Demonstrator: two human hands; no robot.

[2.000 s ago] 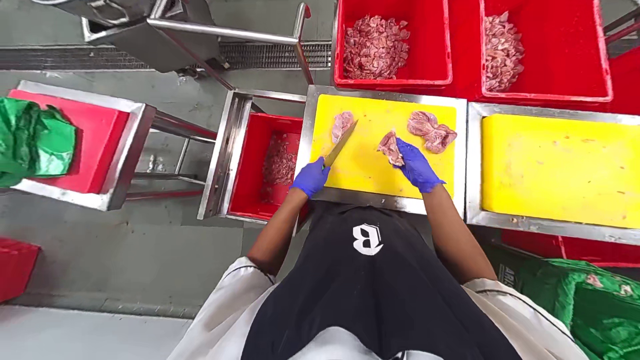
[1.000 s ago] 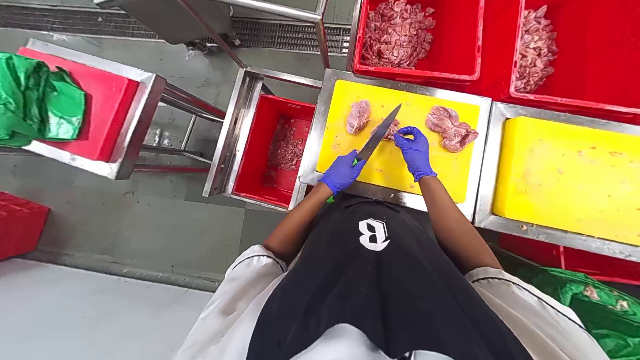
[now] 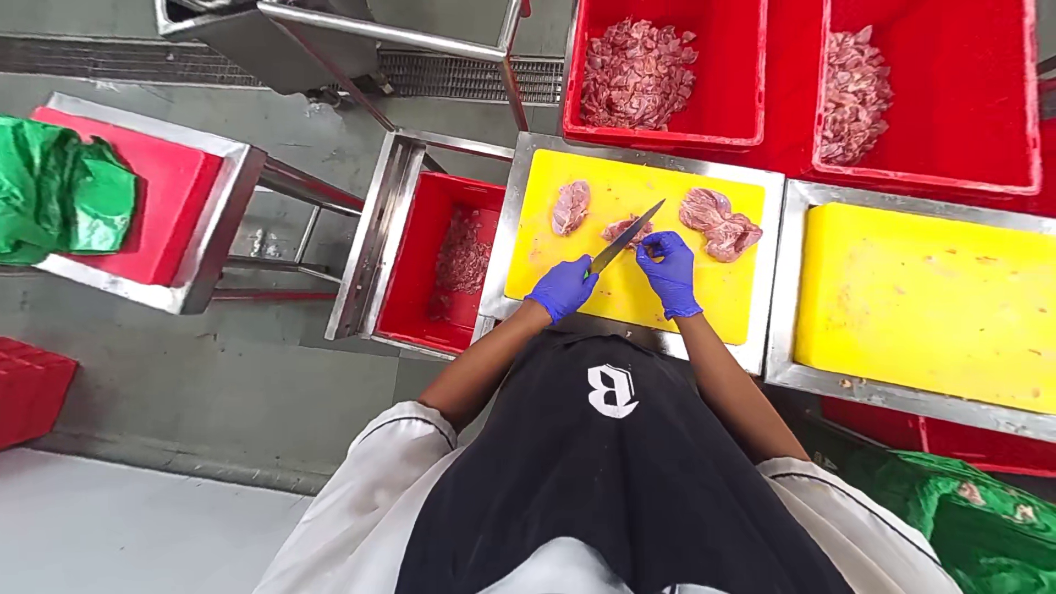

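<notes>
On a yellow cutting board in a steel frame, my left hand, in a blue glove, grips a knife by its handle, the blade pointing up and to the right. Under and beside the blade lies a small piece of raw meat. My right hand, also gloved in blue, has its fingertips at the right edge of that piece; whether they pinch it is not plain. One piece of raw meat lies to the left, and a larger folded piece to the right.
Red crates with meat pieces stand behind the board. A lower red crate holds meat scraps at the left. A second yellow board adjoins at the right. Further left, green plastic lies on a red board.
Two seconds ago the knife was by the left piece and my right hand held meat up; now that hand is at the small piece on the board, with the blade over it.
</notes>
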